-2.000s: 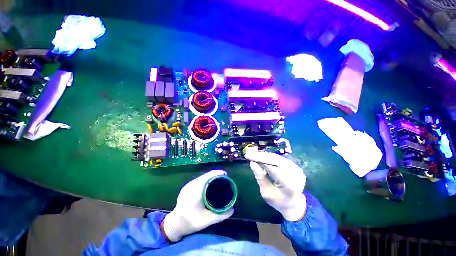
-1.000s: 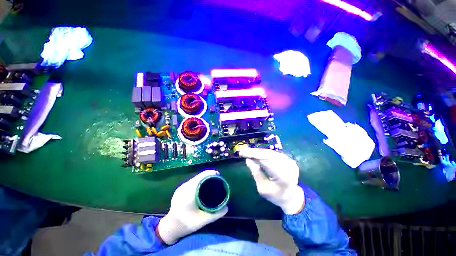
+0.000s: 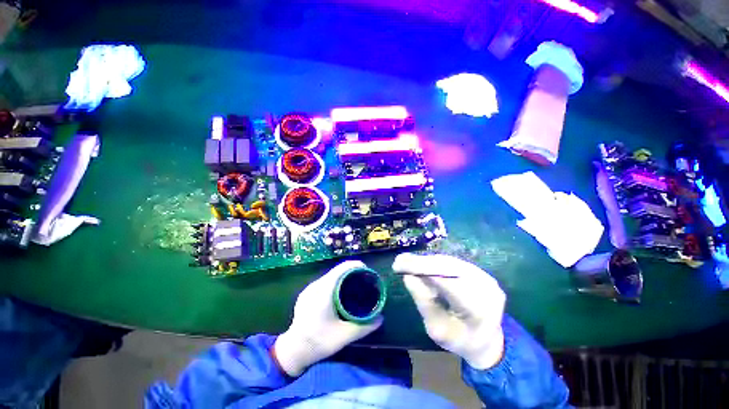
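A green circuit board point(image 3: 272, 258) lies on the bench in front of me, with three large copper rings point(image 3: 300, 165) in a row, three long glowing bars point(image 3: 384, 184) and a small yellow transformer point(image 3: 378, 236). My gloved left hand point(image 3: 321, 323) holds a green-rimmed pot point(image 3: 359, 294), dark inside, just below the board's front edge. My gloved right hand point(image 3: 456, 307) is right of the pot, off the board, pinching a thin brush point(image 3: 438, 276); much of the brush is hidden in the fingers.
More boards lie at the far left point(image 3: 24, 164) and right point(image 3: 651, 209). White wipes point(image 3: 559, 226), a glowing crumpled wipe point(image 3: 468, 95), a pinkish wrapped cylinder point(image 3: 541, 116) and a dark metal cup point(image 3: 623, 275) are on the right. A folded cloth point(image 3: 70, 188) lies left.
My right hand has moved off the board's front edge, towards me and slightly right. The pot in my left hand has moved right and a little up, closer to the right hand. The view has shifted.
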